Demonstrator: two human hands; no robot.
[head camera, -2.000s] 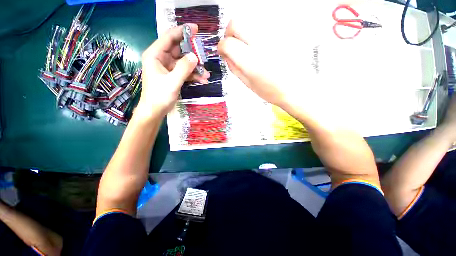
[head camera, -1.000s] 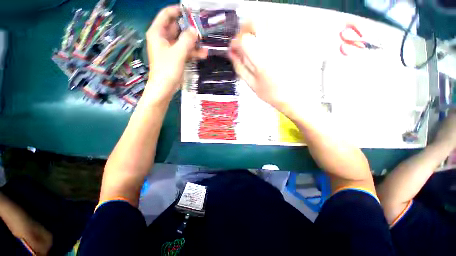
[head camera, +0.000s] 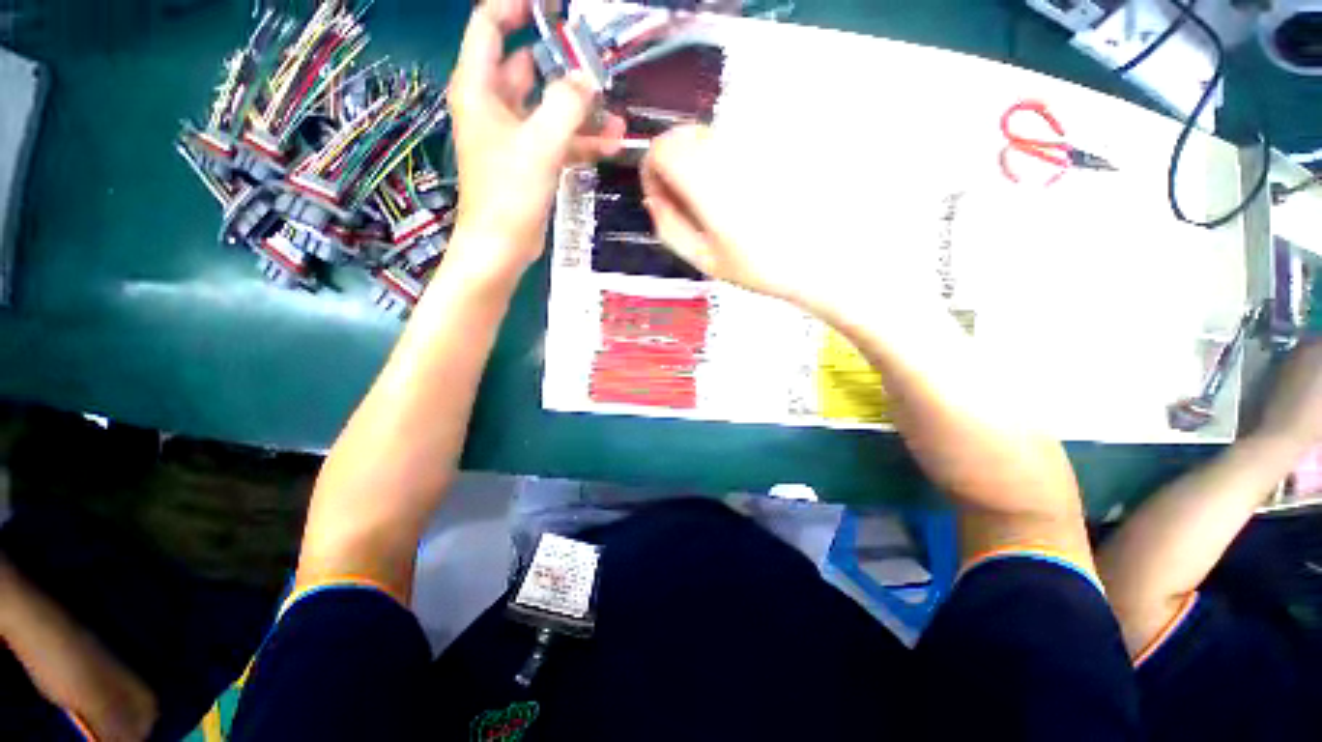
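My left hand (head camera: 515, 131) holds a grey connector housing (head camera: 573, 52) with a red band above the upper left end of the white wire tray (head camera: 855, 116). My right hand (head camera: 689, 196) is just right of it, over the black wires (head camera: 624, 239), fingers bent together; whether a wire is between its fingertips cannot be told. Dark red wires (head camera: 674, 84) lie above the black ones. Bright red wires (head camera: 648, 348) lie nearest the tray's front edge. Yellow wires (head camera: 853, 377) are partly hidden by my right forearm.
Wired connectors (head camera: 312, 189) are heaped on the green mat (head camera: 131, 326) at left. Red-handled snips (head camera: 1037, 145) lie on the tray. A part-wired connector (head camera: 1196, 413) lies at its right end. A black cable (head camera: 1211, 87) is at back right. Another person's forearm (head camera: 1203, 507) is at right.
The tray and heap have shifted rightward in view. My left hand has moved up and right in view with the housing. My right hand has moved from the tray's upper part to over the black wires.
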